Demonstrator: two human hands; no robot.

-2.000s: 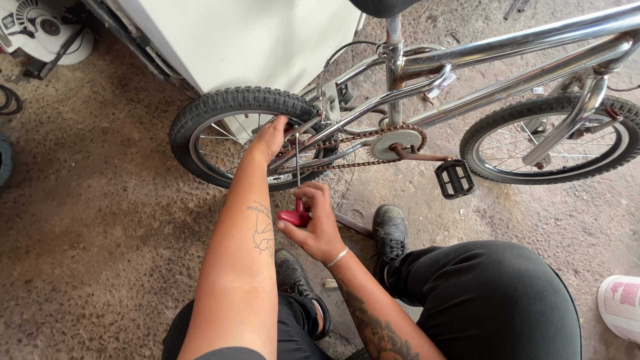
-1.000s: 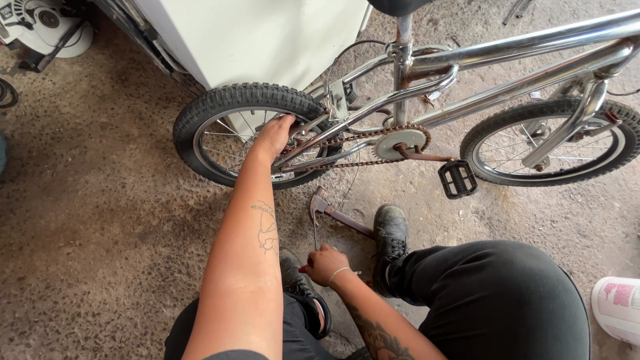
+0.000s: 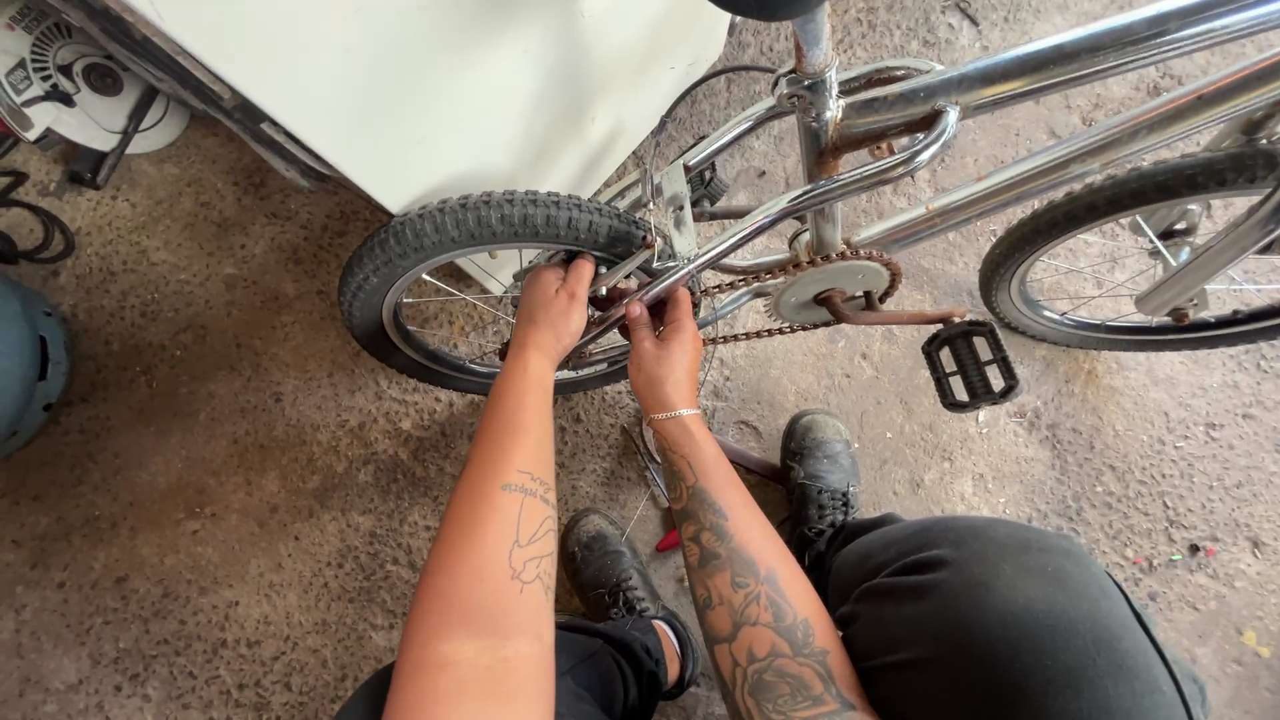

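A chrome bicycle frame spans the upper right of the head view, with its rear wheel's knobby tyre at centre left. My left hand is at this wheel, fingers bent near the rear brake arm; what they grip is hidden. My right hand has its thumb and fingers up against the chrome frame tube beside the wheel; whether they hold a small part cannot be seen. Just right of it run the rusty chain and the chainring. A red-handled tool lies on the floor, partly behind my right forearm.
A white panel stands behind the rear wheel. A circular saw is at the upper left, a blue-grey rounded container at the left edge. A black pedal sticks out low. A hammer's handle lies near my shoe.
My right hand has let go of the red-handled tool, held two seconds ago, and has moved up from near the shoes to the frame by the rear wheel. My left hand stays at the wheel.
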